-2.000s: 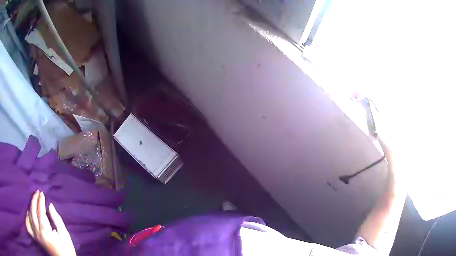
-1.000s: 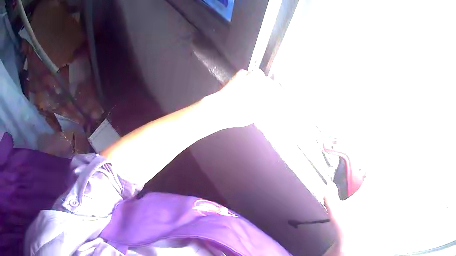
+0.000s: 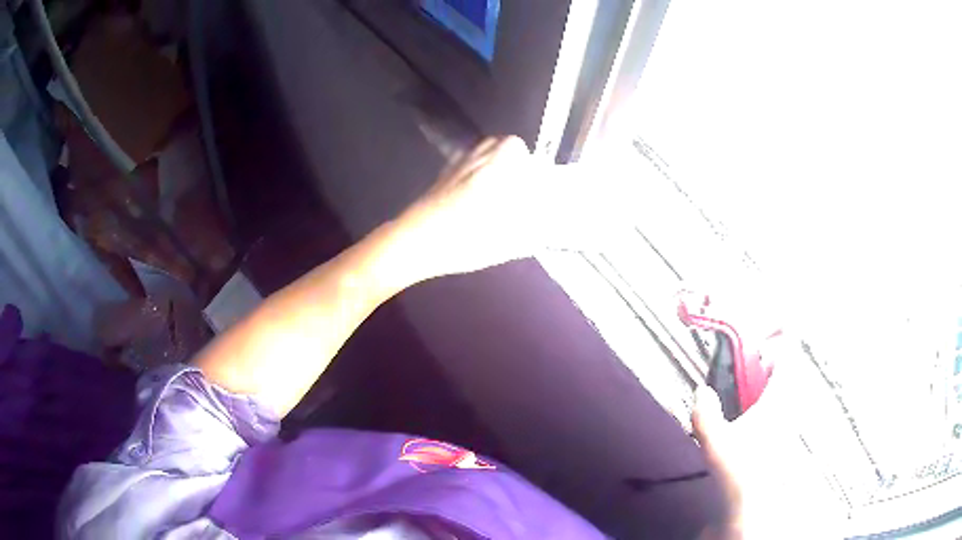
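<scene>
A red-pink and dark tagging gun [image 3: 747,369] shows against the glare by the window, at the right of the head view. My right hand [image 3: 717,438] is at its lower end and appears closed on it; glare washes out most of the fingers. My left forearm crosses from the lower left, and my left hand [image 3: 517,200] is at the window ledge beside the frame. Its fingers are lost in the light, so I cannot tell if it holds anything. Dark purple garments [image 3: 53,432] hang at the left edge.
A grey wall [image 3: 496,338] runs below the bright window frame [image 3: 591,84]. A white box [image 3: 232,301] is partly hidden behind my left forearm. Brown cardboard [image 3: 132,90], a pale curved pole [image 3: 79,95] and light blue cloth [image 3: 47,243] are at the left. My purple apron [image 3: 390,485] fills the bottom.
My left hand has left the purple garments and reached across to the window ledge. The view has swung toward the window. In the last second both hands have stayed nearly in place.
</scene>
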